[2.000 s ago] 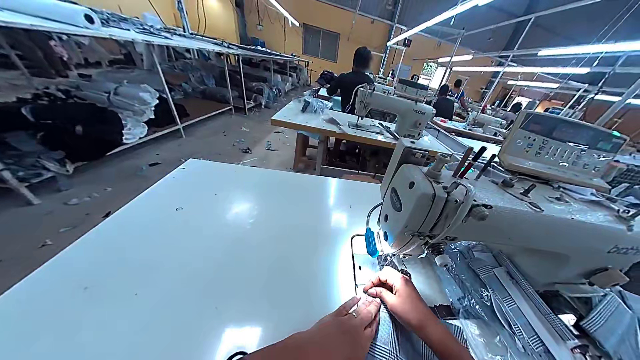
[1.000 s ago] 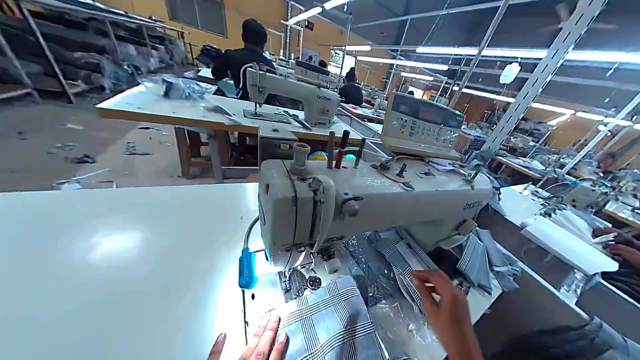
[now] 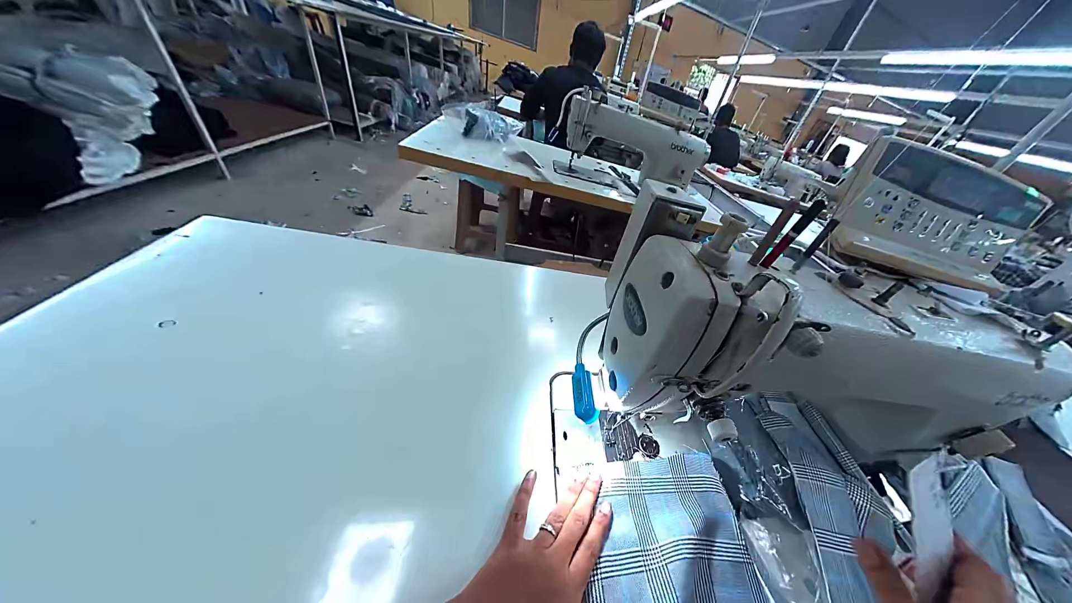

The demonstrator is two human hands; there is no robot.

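My left hand (image 3: pixel 548 540), with a ring on one finger, lies spread on the left edge of a blue-grey plaid fabric piece (image 3: pixel 670 528). This piece lies flat just in front of the presser foot area of a white industrial sewing machine (image 3: pixel 695 327). At the lower right, my right hand (image 3: pixel 930 578) has a narrow whitish strip (image 3: pixel 931 511) between thumb and fingers. More plaid fabric (image 3: pixel 816 486) and clear plastic (image 3: pixel 779 553) lie between the hands. A small blue lamp (image 3: pixel 584 394) shines beside the needle area.
The white tabletop (image 3: pixel 276 377) stretches to the left. A control panel (image 3: pixel 946 209) stands on the machine, near upright pens (image 3: pixel 791 234). Behind are another sewing machine (image 3: pixel 636 138) on its table and a seated person (image 3: pixel 569 84). Shelves with bundled material (image 3: pixel 84 100) stand at the far left.
My right hand has moved right, from the plaid fabric near the machine to the pile at the lower right, and now holds the whitish strip. The view has swung noticeably.
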